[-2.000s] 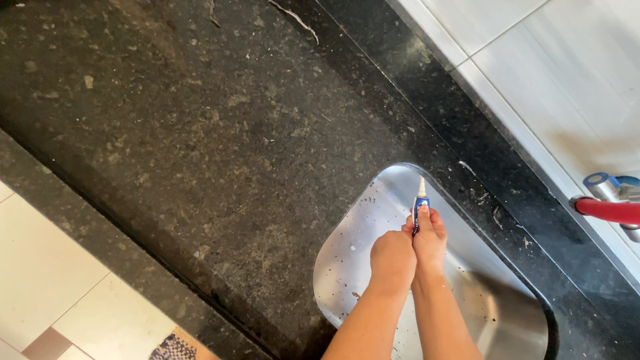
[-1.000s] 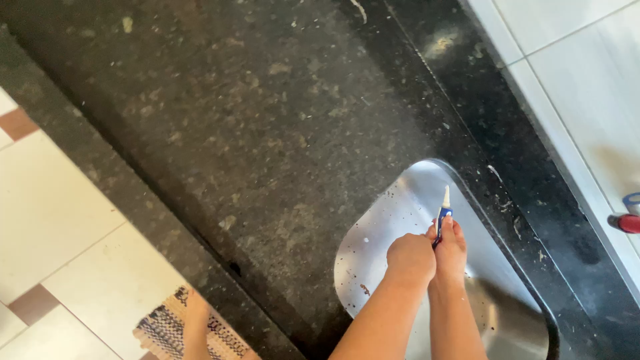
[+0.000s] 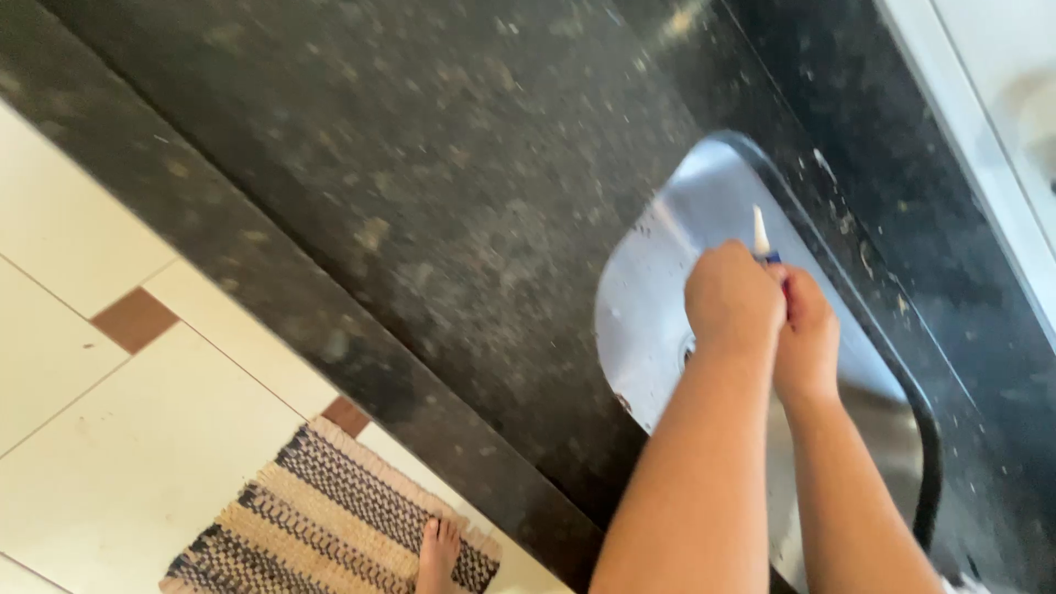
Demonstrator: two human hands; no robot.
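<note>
My two hands meet over the stainless steel sink basin (image 3: 652,305). Between them is a small blue tube with a pointed white nozzle (image 3: 760,231), which points away from me. My left hand (image 3: 733,293) lies against the tube and covers most of it; its fingers are curled and partly hidden. On the other side, my right hand (image 3: 804,334) is closed around the lower part of the tube, where a bit of red shows. The drain (image 3: 686,351) is partly behind my left forearm.
Dark speckled stone countertop (image 3: 462,206) surrounds the basin, with a raised front edge (image 3: 330,330). White wall tiles (image 3: 1002,99) stand at the right. Below the counter, a bare foot (image 3: 439,549) rests on a striped woven rug (image 3: 330,511) over a tiled floor.
My left hand has moved up along the tube, so less of its blue body shows. The view has shifted toward the floor, and the red-handled tap has left it.
</note>
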